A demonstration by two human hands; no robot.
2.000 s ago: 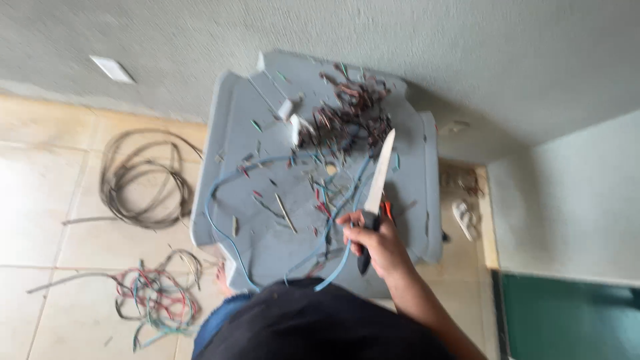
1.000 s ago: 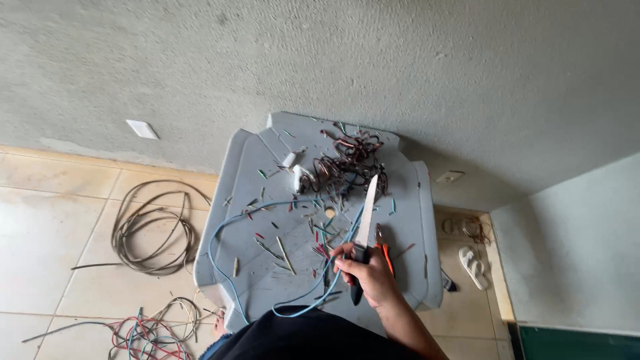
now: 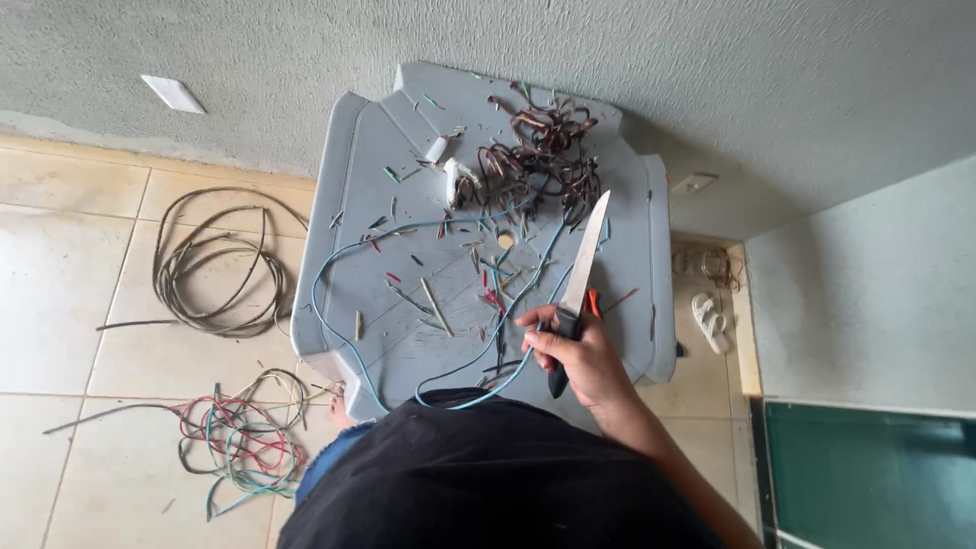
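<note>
My right hand [image 3: 576, 354] holds a knife [image 3: 587, 255] by its black handle, blade pointing away from me. A light-blue wire [image 3: 324, 267] passes at the fingers of that hand and loops over the grey plastic table [image 3: 381, 290]. Beyond the blade lies a tangled heap of dark brown and copper wire [image 3: 549, 145], with a white bundle [image 3: 457, 179] at its left. An orange-handled tool [image 3: 593, 302] is partly hidden behind my right hand. Short scraps of coloured insulation [image 3: 436, 306] are scattered over the tabletop. My left hand is not in view.
Coiled grey cable [image 3: 221, 286] and a tangle of red, green and black wires [image 3: 240, 446] lie on the tiled floor at the left. A white sandal [image 3: 711, 324] is at the right. The textured wall [image 3: 534, 38] borders the table's far side.
The knife stays in my right hand throughout, its blade pointing away. The view has shifted between frames. Nothing else has plainly changed.
</note>
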